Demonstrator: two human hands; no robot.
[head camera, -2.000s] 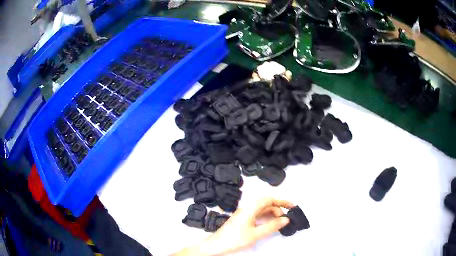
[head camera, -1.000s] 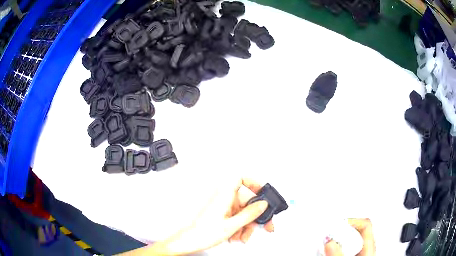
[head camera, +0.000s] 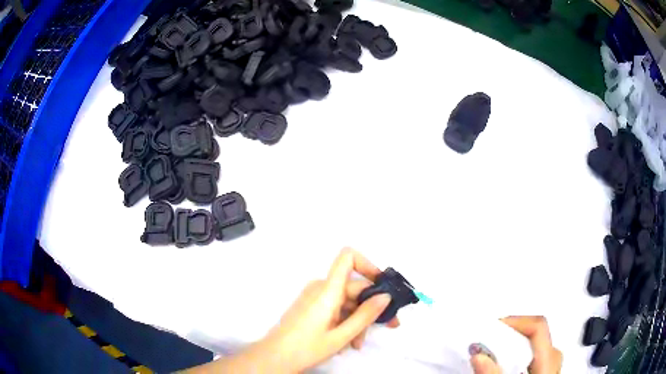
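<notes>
My left hand (head camera: 332, 314) pinches a small black base part (head camera: 394, 294) by its rounded end, near the bottom middle. A teal needle hub (head camera: 423, 297) touches or nearly touches the part's right edge. My right hand (head camera: 522, 347), cut off by the lower edge, is curled round a whitish glue bottle that barely shows against the white cover. A heap of black base parts (head camera: 219, 95) lies at the upper left, with several in loose rows below it. One joined black part (head camera: 467, 123) lies alone at the upper right.
A white sheet (head camera: 328, 190) covers the bench. A blue crate (head camera: 55, 131) stands at the left edge. A narrow pile of black mating parts (head camera: 632, 212) runs down the right edge, with crumpled clear plastic (head camera: 632, 95) above it. Yellow-black floor tape (head camera: 95, 340) shows at the lower left.
The view first swung right and down, bringing my right hand into sight. Since then the teal hub has come left to the part's edge. My left hand still holds the part.
</notes>
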